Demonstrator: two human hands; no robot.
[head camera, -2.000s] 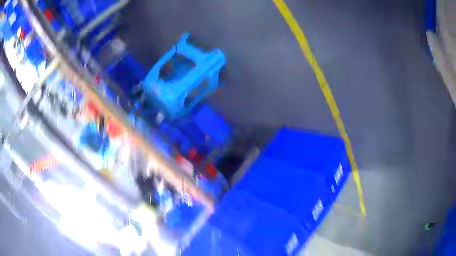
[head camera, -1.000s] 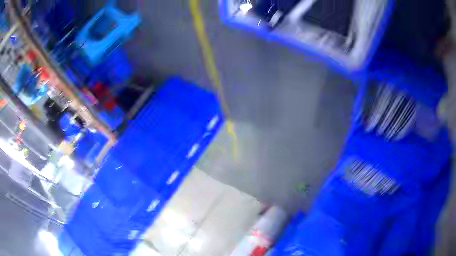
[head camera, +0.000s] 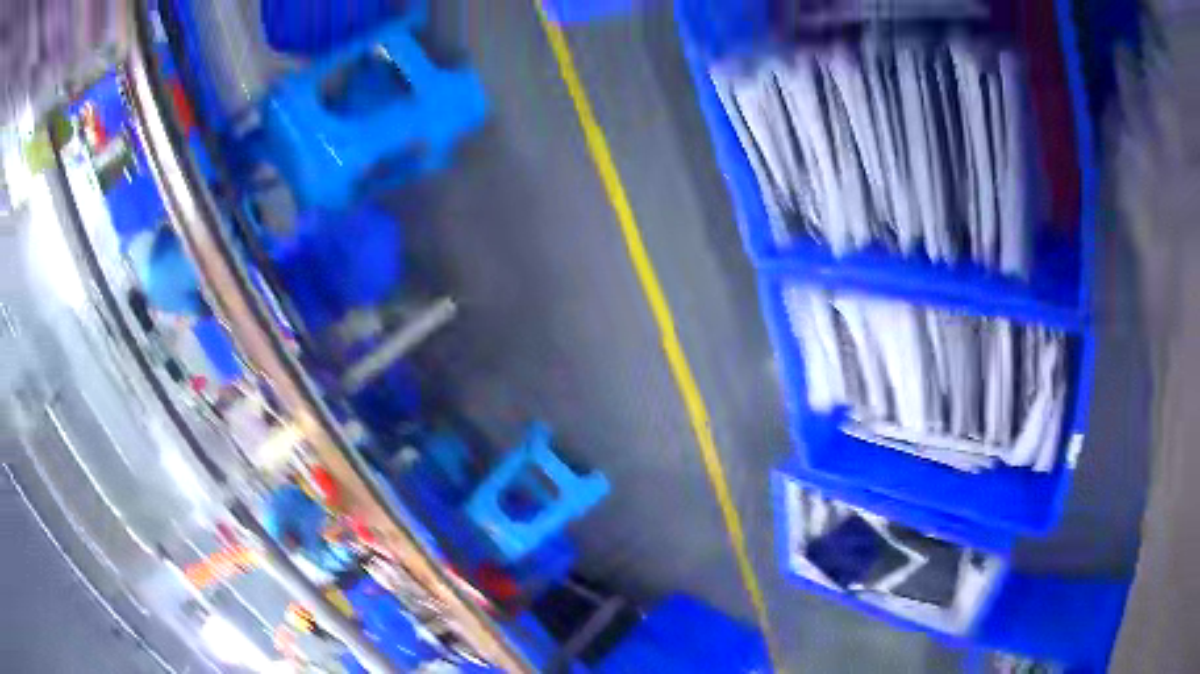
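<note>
No hand of mine is in view. Nearest on the right stand open blue bins in a row. The upper bin (head camera: 767, 198) holds many upright white foam sleeves (head camera: 895, 158) with dark gaps between them, and a dark red strip lies along its right side. The middle bin (head camera: 908, 485) also holds upright white sleeves (head camera: 941, 369). A lower bin (head camera: 786, 527) holds a dark flat panel (head camera: 849, 550) lying among white material. The picture is blurred.
The assembly line (head camera: 283, 382) runs down the left. Light-blue stools stand beside it, one larger (head camera: 382, 112) and one lower (head camera: 537, 498). A yellow floor line (head camera: 645, 270) runs between line and bins. A blue surface (head camera: 691, 639) shows at the bottom. A beige surface borders the right.
The view has swung, bringing the filled bins fully into sight on the right. The blue bin stack beside the line has shifted down, mostly out of the picture. Both stools now show.
</note>
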